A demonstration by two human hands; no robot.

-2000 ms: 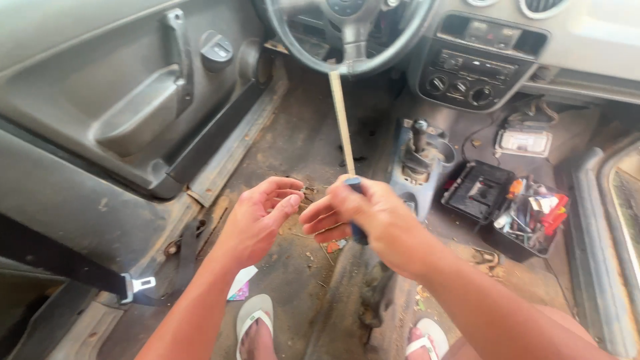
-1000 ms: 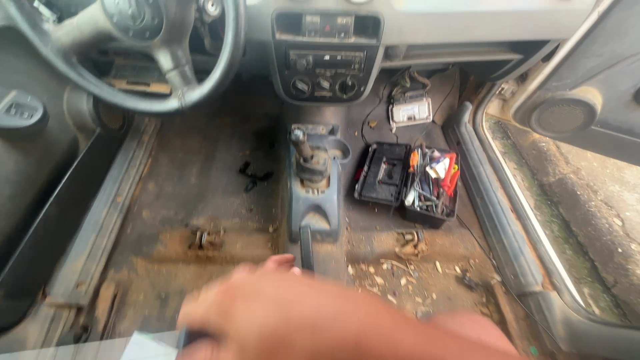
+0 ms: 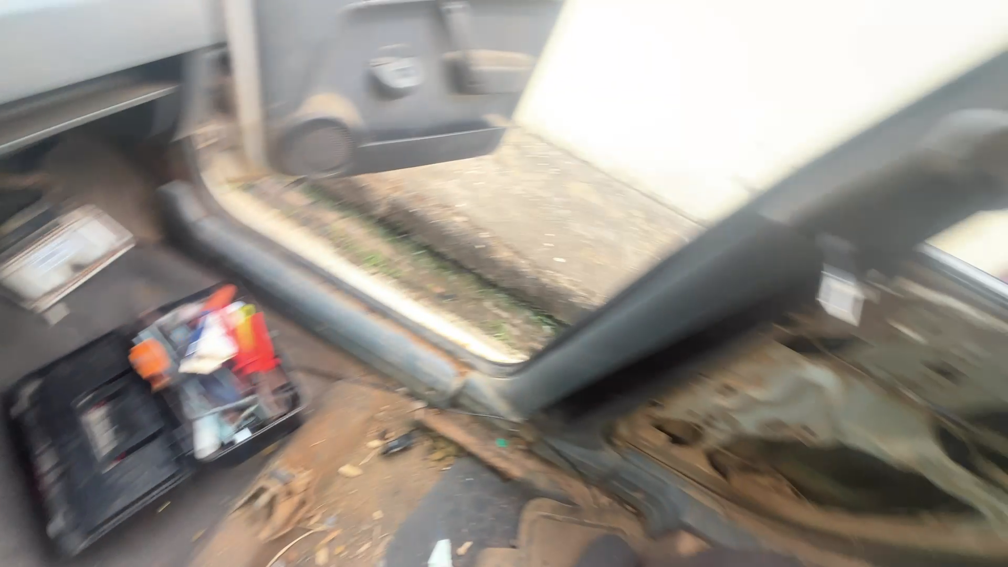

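Neither of my hands shows in the head view now, so what they hold or touch is hidden. At the lower left, an open black toolbox [image 3: 102, 441] lies on the car floor. Its tray is filled with mixed hand tools [image 3: 220, 346], some with red and orange parts, blurred by motion. Beyond it, at the left edge, rests a box-like item with a clear or pale cover [image 3: 67, 256].
The door sill [image 3: 331, 307] runs diagonally beside the toolbox. An open door [image 3: 409, 87] stands beyond it. The door pillar [image 3: 669, 315] rises at the right, by a bare metal side panel [image 3: 827, 425]. Debris [image 3: 346, 472] litters the rusty floor.
The view has swung far right, from the steering wheel to the passenger-side doorway. Both hands, seen two seconds ago with a long thin rod and a dark blue handle, have left the view.
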